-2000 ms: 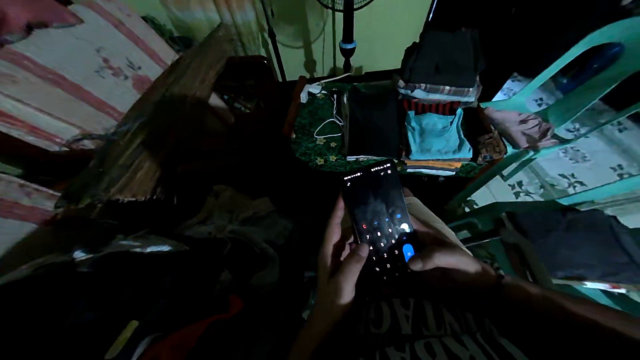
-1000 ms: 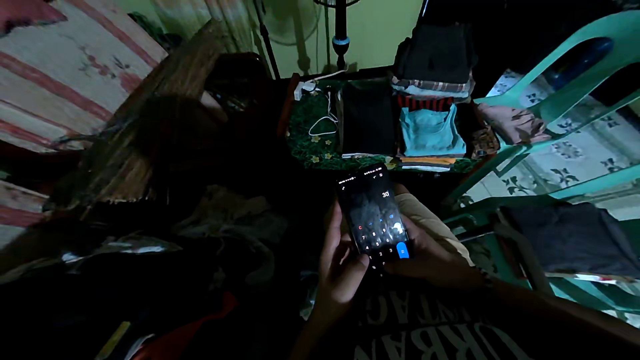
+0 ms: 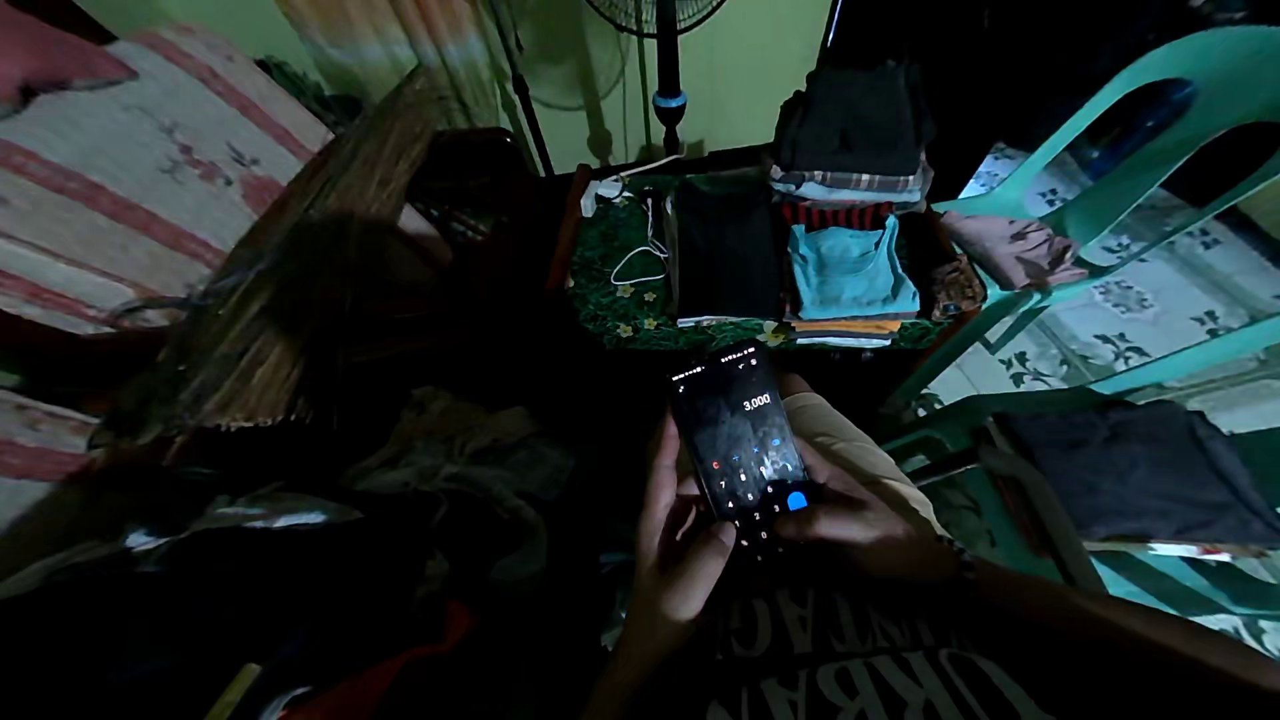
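A black smartphone [image 3: 738, 440] lies upright between my two hands, low in the middle of the head view, with a dark calculator keypad lit on its screen. My left hand [image 3: 678, 545] grips its left edge, thumb at the lower left corner. Around the lower right side is my right hand [image 3: 850, 520], its thumb over the keys by a blue button. The fingers behind the phone are mostly hidden. Beneath the hands are light-coloured trousers [image 3: 850, 445] and a dark shirt with large lettering.
Ahead stands a table with a green floral cover [image 3: 625, 325], folded clothes, a turquoise garment [image 3: 855, 270] and a white cable [image 3: 640, 265]. A fan [image 3: 668, 90] is behind it. Green plastic chairs [image 3: 1050, 130] are right; a broom [image 3: 300, 270] and striped cushions [image 3: 130, 170] are left.
A number now shows on the calculator display, where an earlier frame shows none. My right thumb has shifted slightly over the keypad. Both hands have stayed around the phone.
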